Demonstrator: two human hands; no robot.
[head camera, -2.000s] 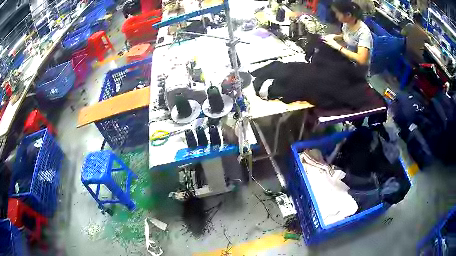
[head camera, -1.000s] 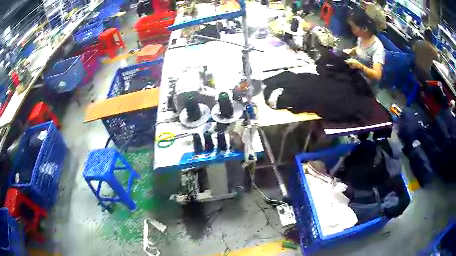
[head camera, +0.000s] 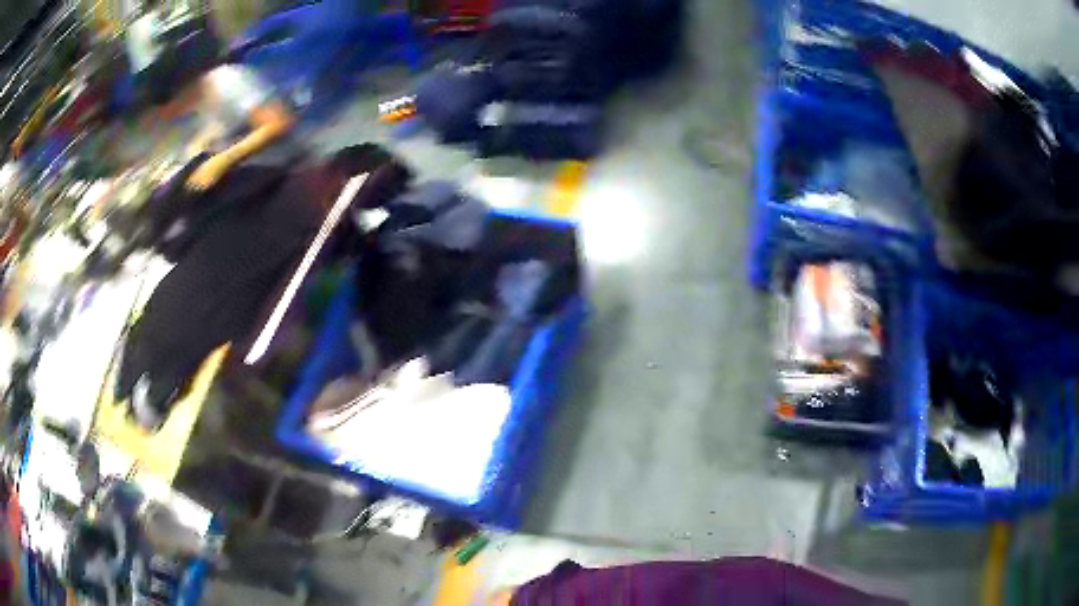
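A blue plastic crate (head camera: 550, 355) stands on the floor left of centre. It holds dark cloth (head camera: 462, 284) and a bright white piece (head camera: 438, 426) at its near end. Black garment pieces (head camera: 225, 272) lie spread over the table at the left, beside a seated operator. A purple sleeve of mine (head camera: 710, 584) crosses the bottom edge. A small bit of skin shows at its left end, but the hand is cut off by the picture's edge. I cannot tell which arm it is. The picture is blurred.
Blue crates (head camera: 763, 154) line the right side, with a small dark basket (head camera: 834, 429) holding white and orange packs. Navy bundles (head camera: 544, 71) lie at the top. A grey floor aisle (head camera: 674, 355) runs between the crates. A person's arm (head camera: 243, 148) shows upper left.
The view has swung to the right. The crate with white and dark cloth now shows left of centre, the right-hand crates have come in, and a purple sleeve has appeared at the bottom.
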